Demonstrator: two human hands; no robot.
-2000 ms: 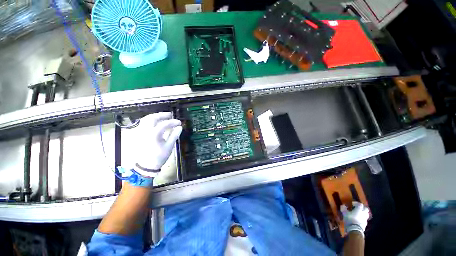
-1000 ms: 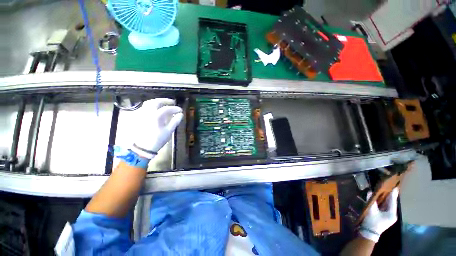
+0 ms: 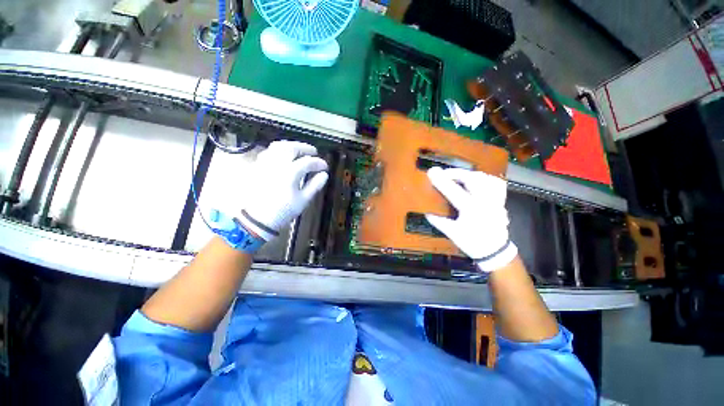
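My right hand, in a white glove, grips an orange-brown cover plate by the bar between its two slots. The plate is over the green circuit board in its dark carrier on the conveyor and hides most of the board. Whether it touches the board I cannot tell. My left hand, gloved with a blue wrist strap, is left of the carrier, fingers curled with thumb and index tips close together. Whether it holds something small I cannot tell.
Behind the rail, a green mat bears a light-blue fan, a black parts tray, a white tissue, stacked covers and a red-orange sheet. Another carrier with an orange-brown plate is at the far right.
My right hand has brought the cover plate up from the black tote at lower right to over the board. My left hand stays beside the carrier. The view has turned.
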